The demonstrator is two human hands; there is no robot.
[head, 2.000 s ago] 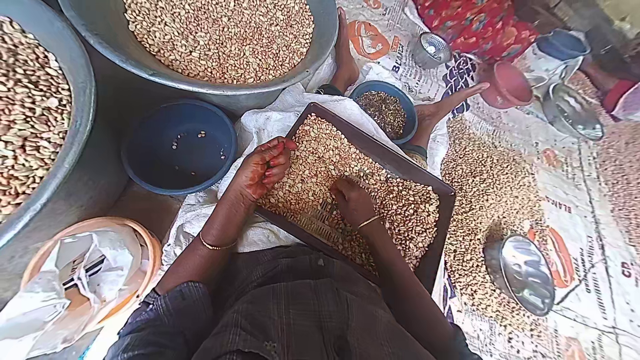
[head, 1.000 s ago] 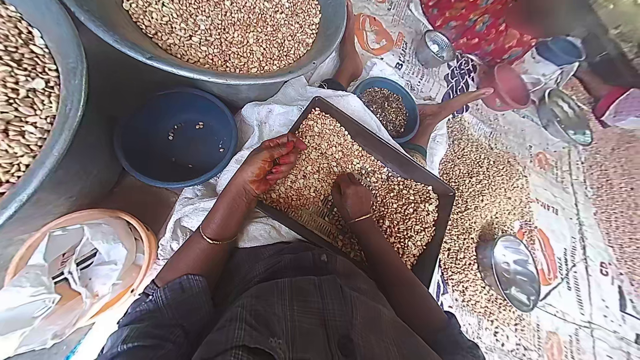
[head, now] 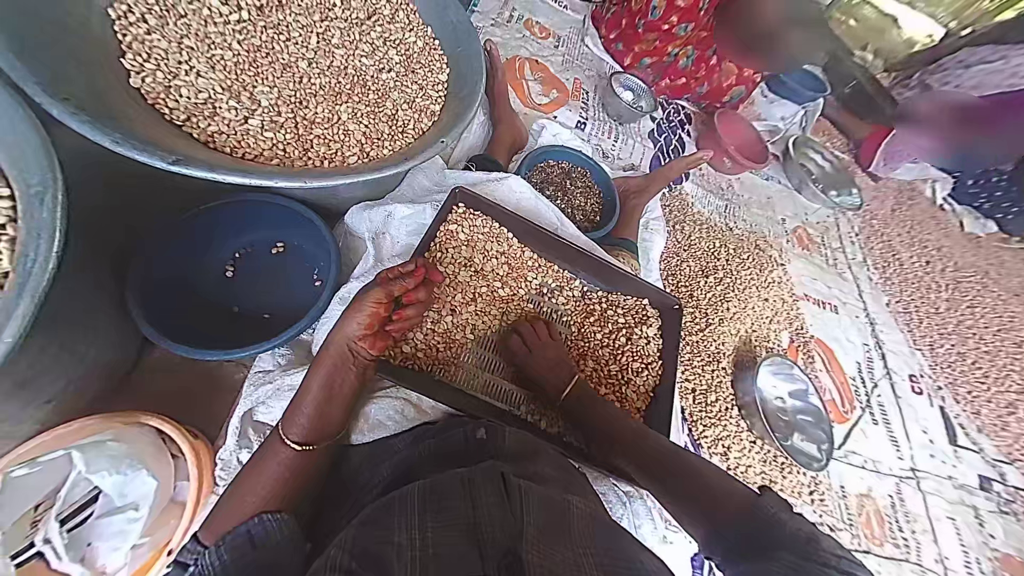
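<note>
A dark rectangular tray [head: 560, 254] with a slotted bottom lies tilted across my lap, holding pale and reddish split nuts or beans [head: 488, 272]. My left hand [head: 394, 308] is over the tray's left edge, palm up with curled, red-stained fingers; whether anything is between them cannot be told. Down among the nuts, my right hand [head: 540, 352] touches them beside a bared patch of slots, its fingertips partly hidden. A blue bowl of darker bits [head: 570, 192] stands beyond the tray, near my foot. To the left is a wide blue basin [head: 232, 276] with a few nuts inside.
Large metal tubs of nuts [head: 280, 80] stand at the upper left. An orange-rimmed container with plastic bags [head: 200, 472] is at lower left. Nuts [head: 720, 280] and a steel bowl [head: 794, 412] lie on printed sacks at right. Other people sit at upper right, near a red bowl [head: 732, 142].
My right hand has moved toward the near side of the tray, and more of the slotted bottom shows beside it. My left hand has stayed by the left edge.
</note>
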